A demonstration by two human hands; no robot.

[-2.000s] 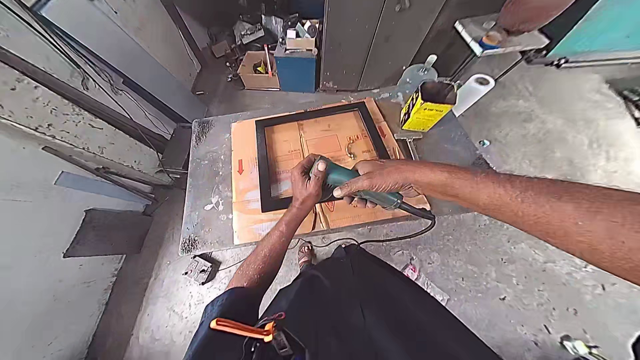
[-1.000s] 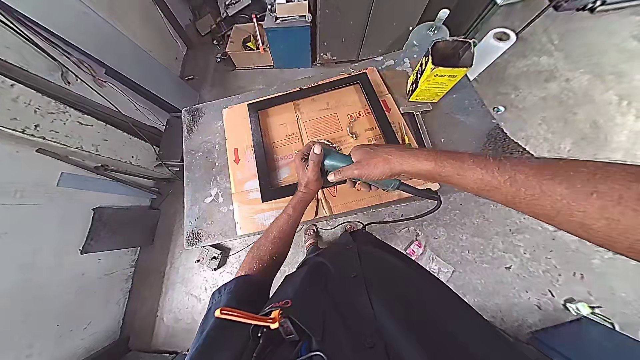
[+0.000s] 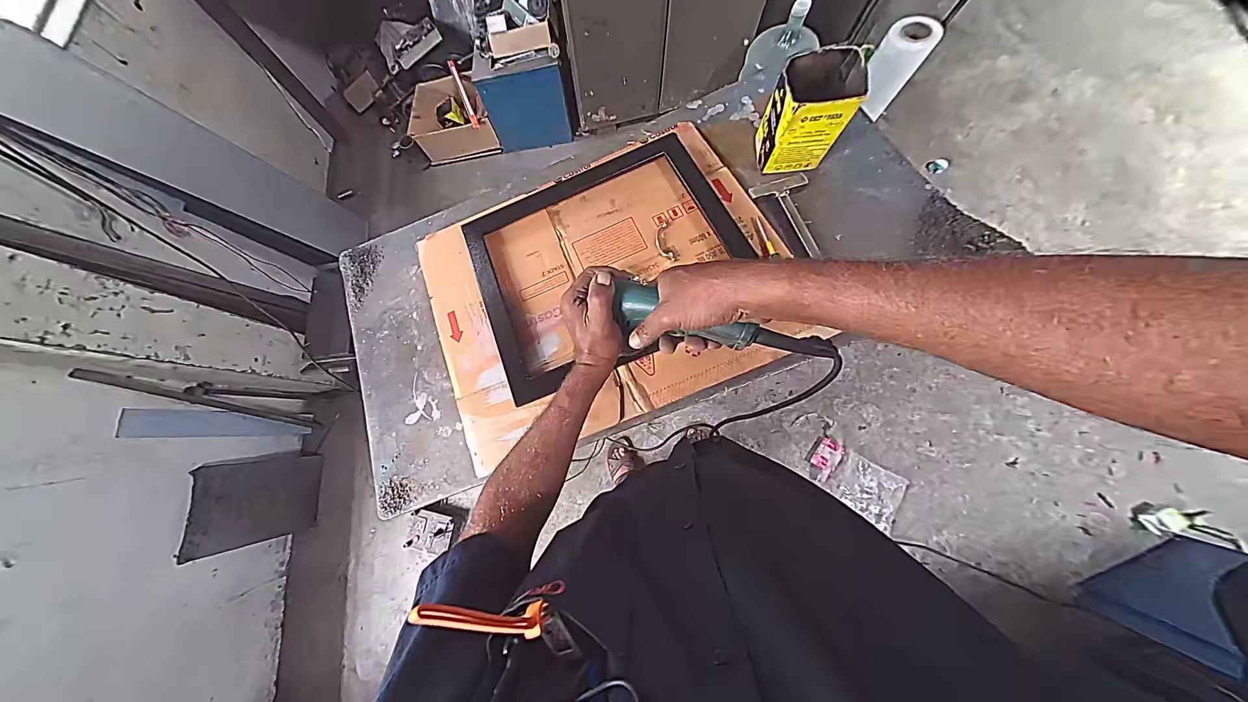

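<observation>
A green corded power tool (image 3: 639, 304) is held in both hands over the near side of a black rectangular frame (image 3: 495, 310). My left hand (image 3: 594, 317) grips its front end, and my right hand (image 3: 697, 300) wraps around its body. The tool's working end is hidden by the hands. Beneath the frame lies a flattened cardboard box (image 3: 453, 380), on a grey worktable (image 3: 395, 322). From the tool's back end a black cord (image 3: 829, 375) loops down past the table's near edge.
A yellow tin (image 3: 809, 122), a clear bottle (image 3: 775, 49) and a white roll (image 3: 905, 58) stand near the table's far right. A metal tool (image 3: 795, 219) lies right of the frame. Beyond the table are a cardboard box (image 3: 453, 141) and a blue cabinet (image 3: 526, 107). Plastic wrap (image 3: 868, 487) lies on the floor.
Both hands stay on the power tool at the frame's near side. The view has shifted somewhat since the earliest frame.
</observation>
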